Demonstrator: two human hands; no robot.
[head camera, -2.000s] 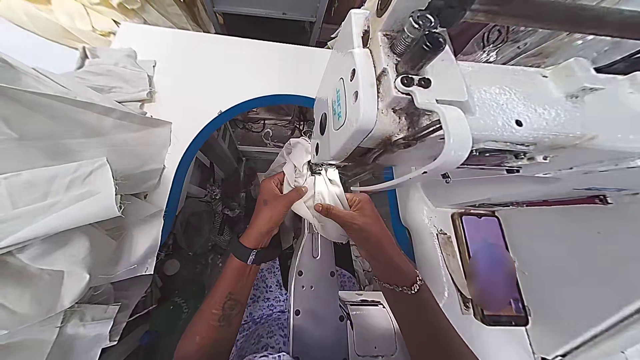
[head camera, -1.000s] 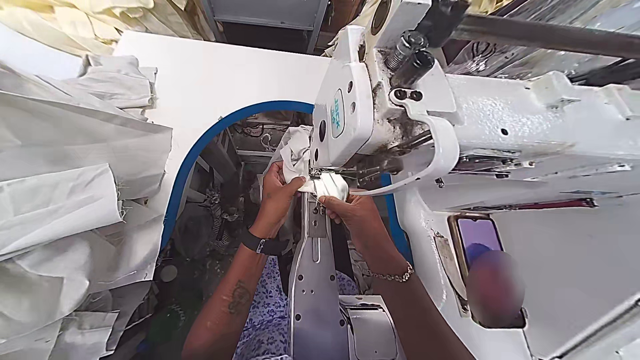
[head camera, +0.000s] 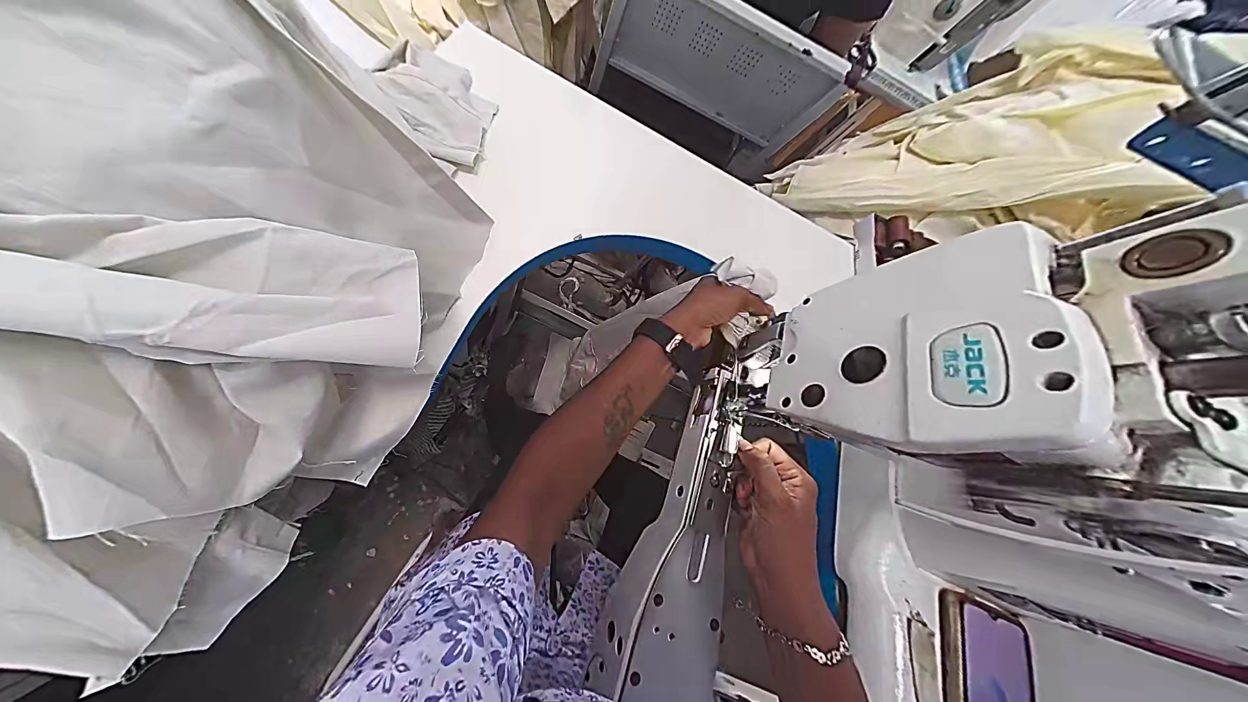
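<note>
A white Jack sewing machine (head camera: 941, 356) reaches in from the right over its narrow metal arm bed (head camera: 673, 565). My left hand (head camera: 717, 307) grips a bunched piece of white fabric (head camera: 746, 280) behind the needle area, beside the machine head. My right hand (head camera: 777, 483) is at the near side of the needle area, thumb and forefinger pinched at a small metal part (head camera: 729, 439) on the bed. Whether thread or a scrap of cloth is between those fingers cannot be told. More light fabric hangs below my left forearm.
Large white fabric pieces (head camera: 214, 292) drape over the white tabletop (head camera: 585, 146) at left. A blue-edged cutout (head camera: 575, 244) surrounds the bed. A phone (head camera: 990, 648) lies at lower right. Pale yellow fabric (head camera: 994, 146) and a person's forearm (head camera: 840, 34) are at the back.
My left hand has moved with the fabric from the near side of the needle to behind it. My right hand no longer holds the white fabric's near edge. The view has shifted.
</note>
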